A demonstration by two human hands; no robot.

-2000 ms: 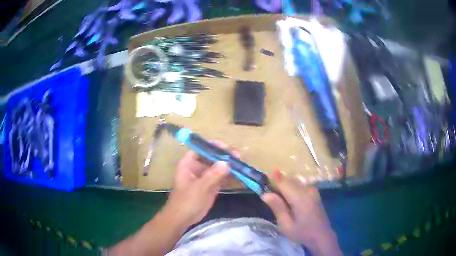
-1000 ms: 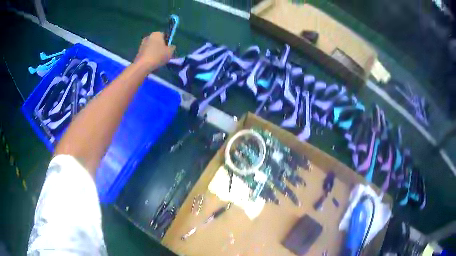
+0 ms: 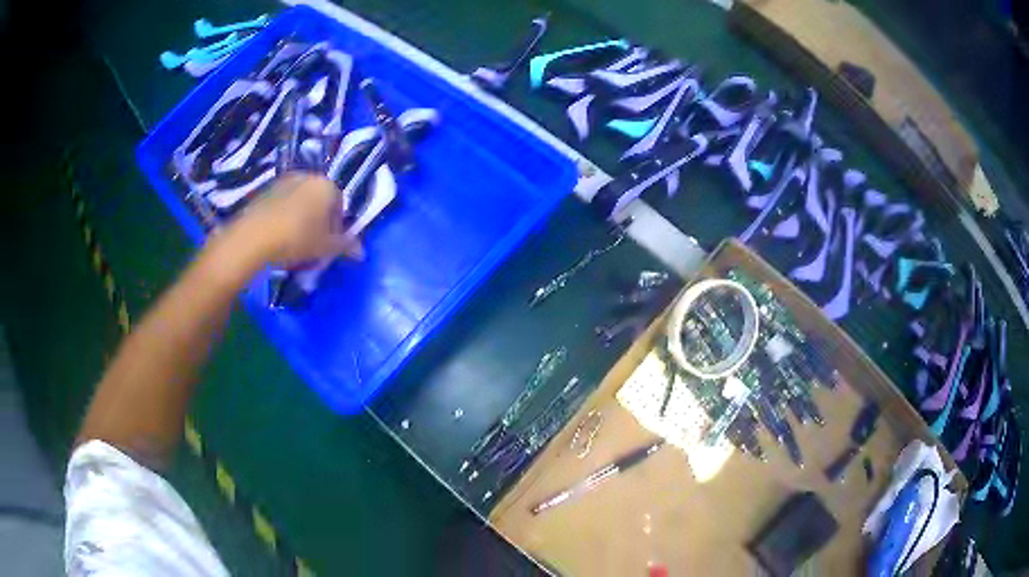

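My left hand reaches into the blue plastic bin. It is blurred, with its fingers curled round a lilac-and-dark pen housing, whose parts show above and below the hand. The fingertips and the exact grip are partly hidden. Other lilac and dark housings lie piled in the bin's upper left. A light-blue pen piece lies at the left end of the shell rows. My right hand is out of view.
The cardboard tray at lower right holds a tape roll on circuit boards, a slim pen-like tool, a black block and a blue screwdriver. Coloured shells lie behind. Thin parts lie between bin and tray.
My left hand has moved from above the shell rows into the bin. The light-blue pen piece is out of it, among the shells. The view has shifted left; my right hand has left view.
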